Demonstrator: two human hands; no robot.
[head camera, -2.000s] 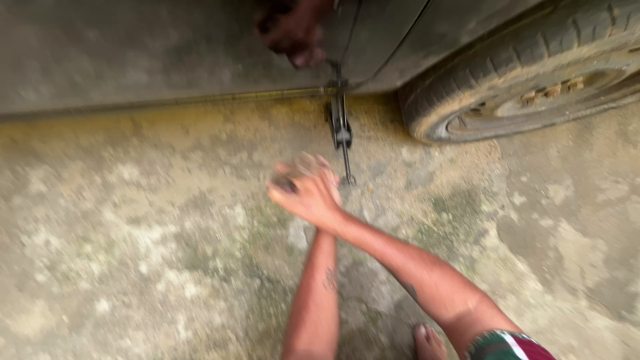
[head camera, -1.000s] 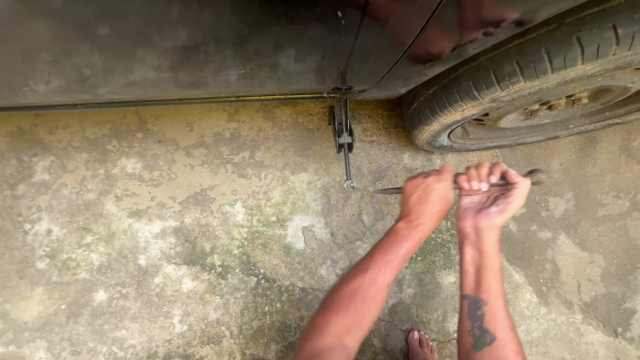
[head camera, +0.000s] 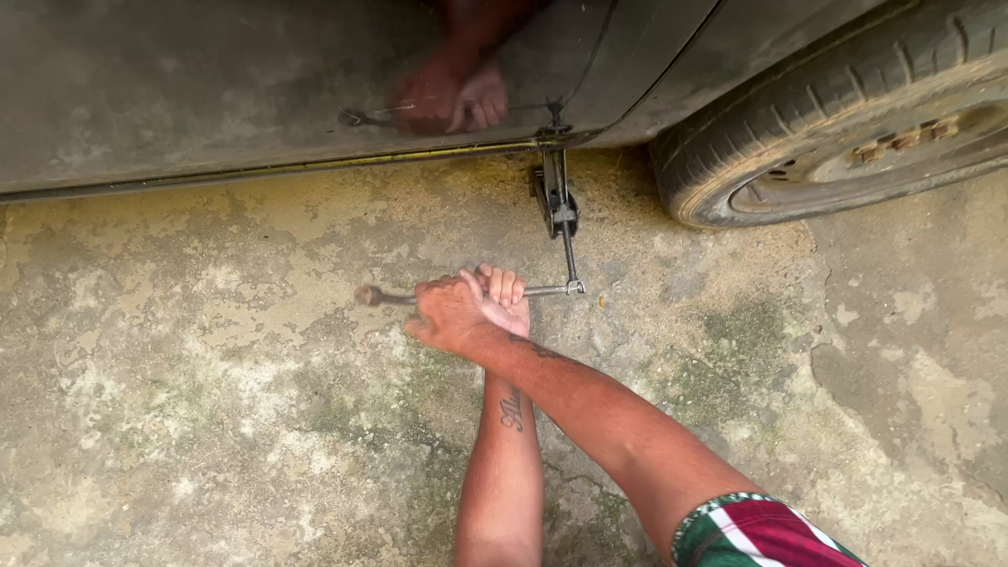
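Note:
A metal lug wrench (head camera: 545, 291) lies level across the view, its socket end (head camera: 368, 296) to the left and its thin end at the eye (head camera: 576, 287) of a scissor jack's screw. My right hand (head camera: 450, 311) grips the bar near the socket, the right forearm crossing over the left one. Closer to the jack, my left hand (head camera: 504, 295) has its fingers curled over the same bar, partly hidden by the right. The dark scissor jack (head camera: 557, 197) stands on the ground beneath the sill of a dark car.
The car's dark body panel (head camera: 236, 87) spans the top and mirrors the hands. A tyre (head camera: 756, 126) on a steel wheel stands right of the jack. Worn, patchy concrete (head camera: 236, 409) lies below. A small yellowish bit (head camera: 602, 302) rests near the screw's eye.
The wrench's socket end, pointing right one second ago, now points left. Both hands have swung left with it, and the forearms, apart in that frame, are crossed.

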